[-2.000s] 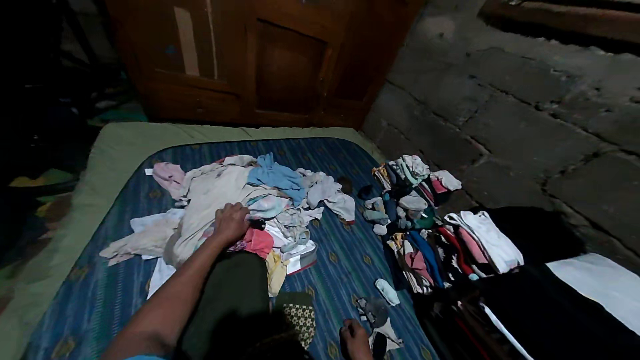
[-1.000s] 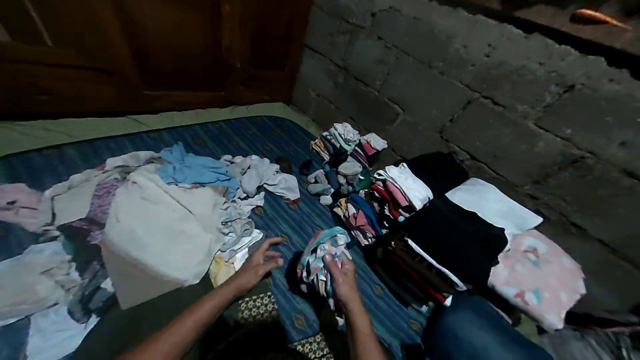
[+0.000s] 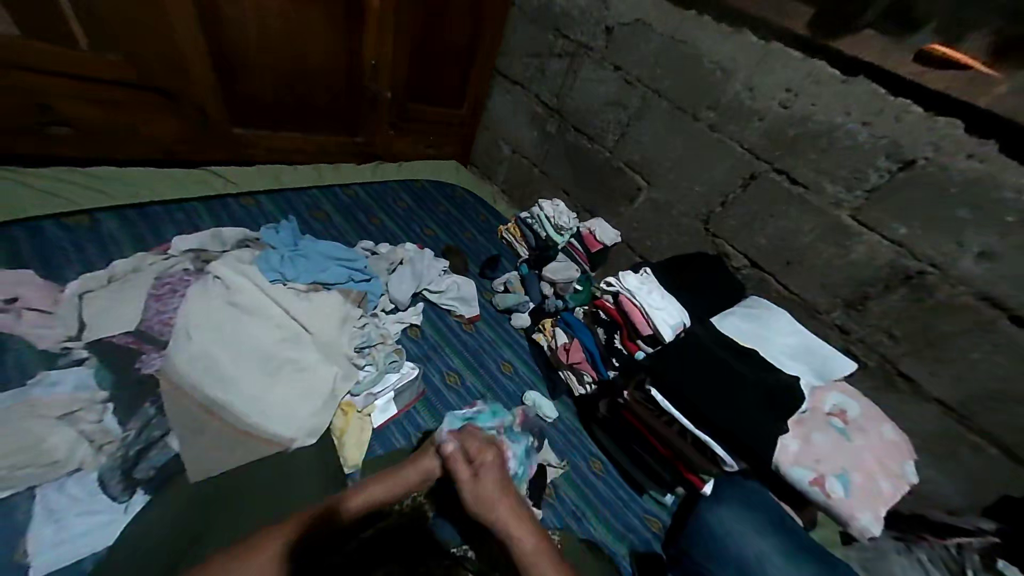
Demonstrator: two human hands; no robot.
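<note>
A small garment (image 3: 508, 432) with a teal, pink and white pattern is held between my two hands low in the middle of the view. My right hand (image 3: 480, 472) grips its near edge, and my left hand (image 3: 436, 460), partly hidden behind the right, holds its left end. A light rolled cloth (image 3: 541, 406) lies on the blue patterned mat just beyond the garment. Left of my hands is a loose heap of clothes with a large cream cloth (image 3: 256, 352), a light blue garment (image 3: 316, 260) and a yellow cloth (image 3: 352, 432).
Rolled and folded clothes (image 3: 572, 352) stand in rows at the right, beside folded black cloth (image 3: 720, 384), white cloth (image 3: 784, 336) and a pink patterned cloth (image 3: 848, 456). A concrete block wall (image 3: 720, 136) rises behind them. A wooden cabinet (image 3: 280, 72) stands beyond the mat (image 3: 456, 360).
My left hand, open and apart from the garment one second ago, has moved right and now holds it along with my right hand. The view has swung right since two seconds ago.
</note>
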